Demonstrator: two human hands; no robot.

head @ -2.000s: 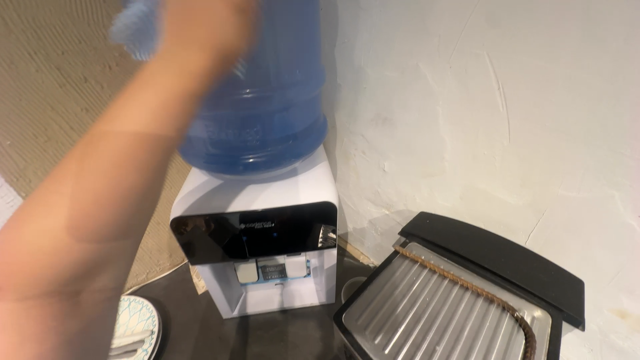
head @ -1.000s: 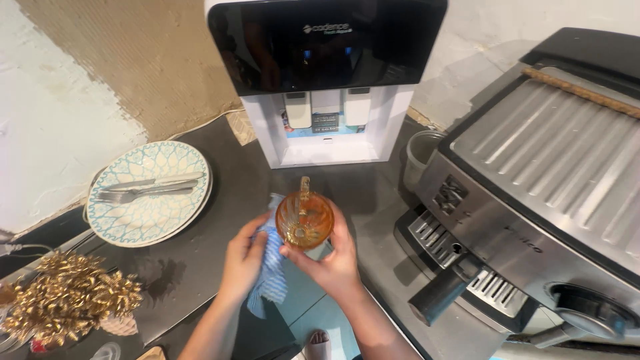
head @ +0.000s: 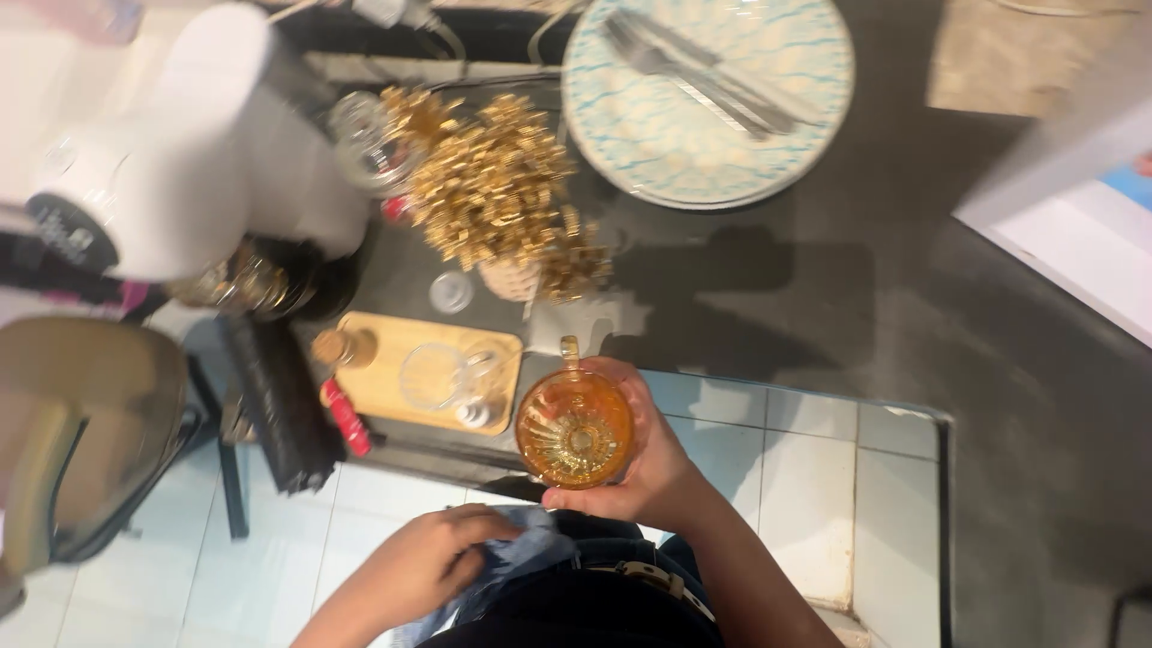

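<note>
An amber glass mug (head: 576,430) with a ribbed base is held in my right hand (head: 643,450), its handle pointing toward the counter. My left hand (head: 441,558) grips a blue cloth (head: 522,549) close to my body, below and to the left of the mug; the two do not touch. Beyond the mug, at the counter's edge, lies a wooden tray (head: 387,378) bearing clear glassware. A patterned plate (head: 711,171) with a fork (head: 684,81) and a knife rests farther back.
Gold decorative foliage (head: 495,180) stands on the dark counter (head: 756,297). A glass jar (head: 369,144) is behind it. At the right is part of the white water dispenser (head: 1071,207). A chair (head: 90,441) and a black roll-like object (head: 279,405) are at the left.
The view has swung left and down from the water dispenser and coffee machine. My left hand, close beside the mug a second ago, is now apart from it with the cloth near my body.
</note>
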